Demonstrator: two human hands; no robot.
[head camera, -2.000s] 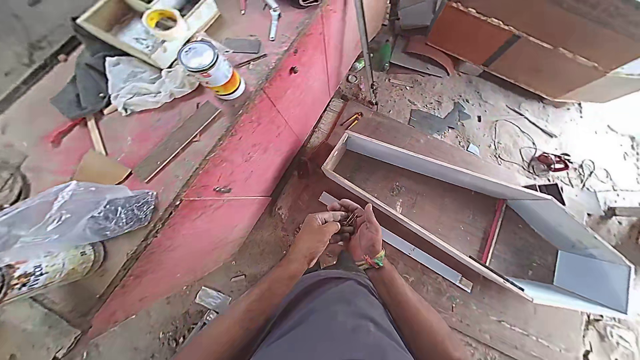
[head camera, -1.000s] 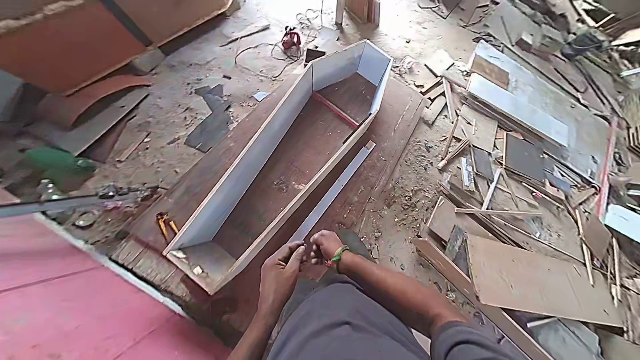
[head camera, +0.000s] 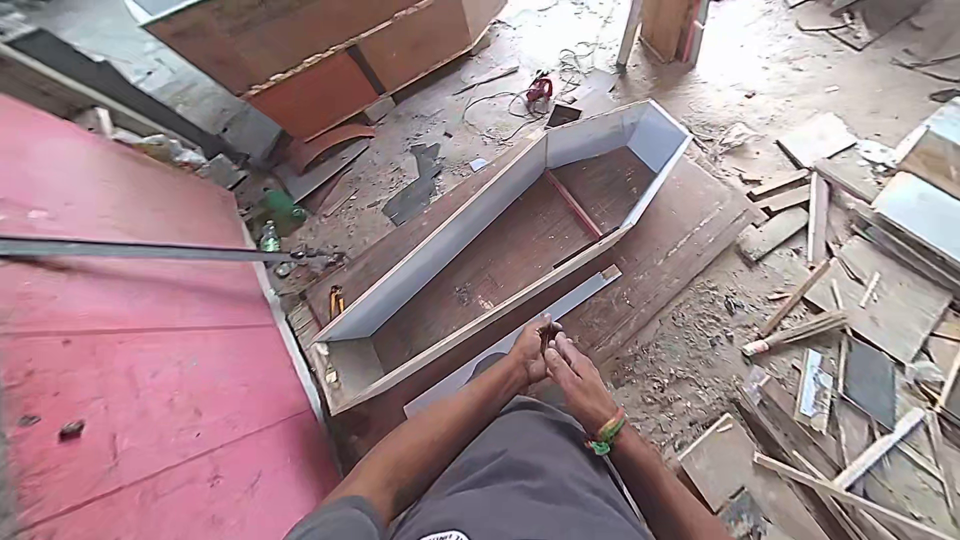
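My left hand is cupped around a small dark bunch, perhaps nails; it is too small to be sure. Beside it, my right hand, with a cord bracelet at the wrist, has its fingertips at the bunch. Whether it grips any piece cannot be seen. Beyond both hands lies an open coffin-shaped wooden frame with pale inner sides and a red crosspiece. A narrow pale strip of board runs along its near side, partly hidden by my left hand and forearm. Orange-handled pliers lie at the frame's left end.
The frame rests on a large brown board. A pink panelled surface borders the left, with a long metal bar across it. Wood offcuts litter the right floor. A red corded power tool and a large wooden box lie beyond.
The view has swung far to the right, then partly back. My hands stay close together in front of my body, with the small dark bunch at the fingers.
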